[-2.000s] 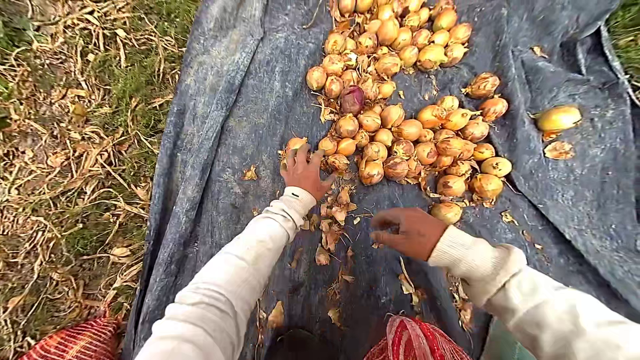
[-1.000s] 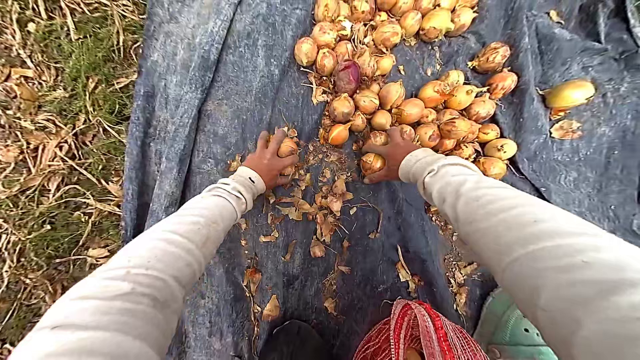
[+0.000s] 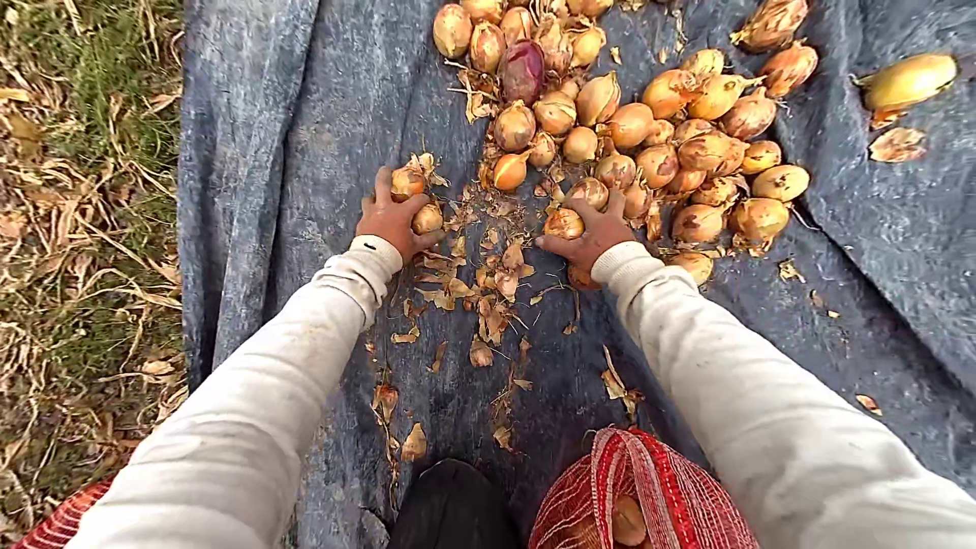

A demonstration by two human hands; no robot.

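Observation:
My left hand (image 3: 394, 219) curls around two yellow onions (image 3: 427, 218) on the dark blue tarp (image 3: 358, 99), left of the main heap. My right hand (image 3: 591, 232) has its fingers spread over yellow onions (image 3: 564, 223) at the heap's near edge; another onion shows below its palm. The heap of yellow onions (image 3: 630, 125) lies ahead and to the right, with one red onion (image 3: 521, 72) among them. Dry onion skins (image 3: 507, 278) are scattered between my hands.
A red and white mesh bag (image 3: 671, 488) holding onions stands at the bottom, beside a dark shoe or trouser leg (image 3: 454, 507). Another red mesh (image 3: 65, 518) shows bottom left. A larger yellow onion (image 3: 911, 81) lies apart at right. Dry grass (image 3: 91, 267) borders the tarp.
My right hand has moved from above the tarp near the loose skins to onions at the heap's edge. My left hand has closed around onions. The view has shifted nearer.

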